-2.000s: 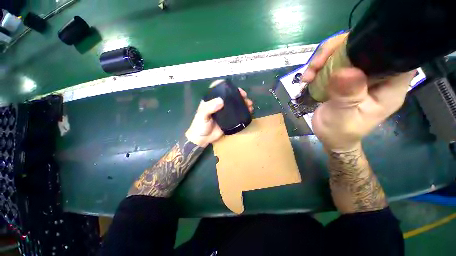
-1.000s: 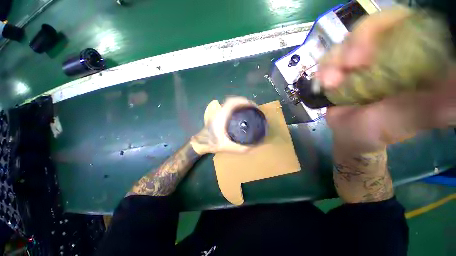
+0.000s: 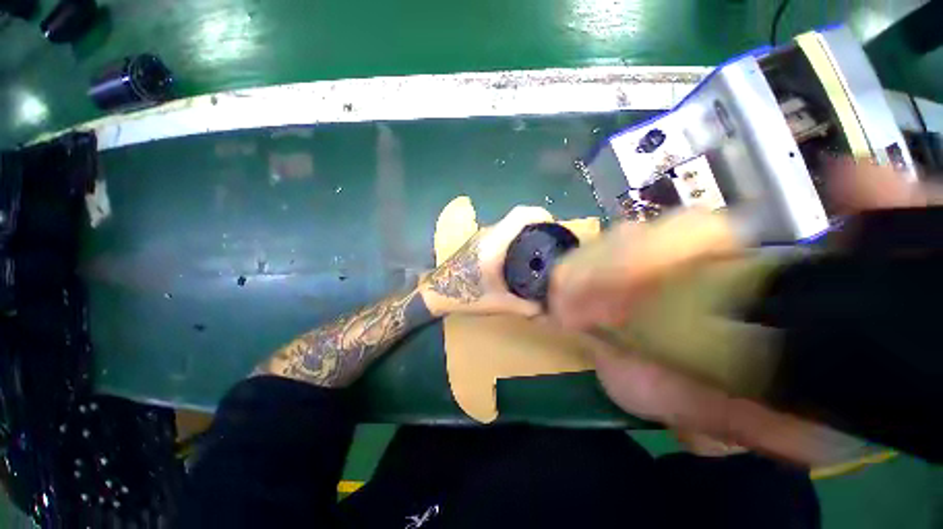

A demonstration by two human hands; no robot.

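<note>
My left hand (image 3: 484, 271) is closed around a black cylindrical unit (image 3: 538, 260), held with its dark recessed end facing up over the tan cardboard pad (image 3: 470, 362). My right hand (image 3: 641, 300), blurred, grips the electric screwdriver (image 3: 838, 320) by its yellowish-khaki wrap. Its black body reaches to the right edge. The fingers of my right hand are at the right rim of the unit. The screwdriver's bit is hidden or too blurred to tell.
The silver screw feeder (image 3: 770, 145) with blue edges stands right, beyond my right hand. A whitish edge strip (image 3: 362, 100) separates the bench from the green conveyor belt (image 3: 414, 36). Black units (image 3: 132, 83) lie on the belt at the upper left. Black trays (image 3: 47, 238) stand left.
My right hand and the screwdriver have moved from the feeder left and down to the unit. The unit, earlier on its side, now has its end up. Units on the belt have shifted left.
</note>
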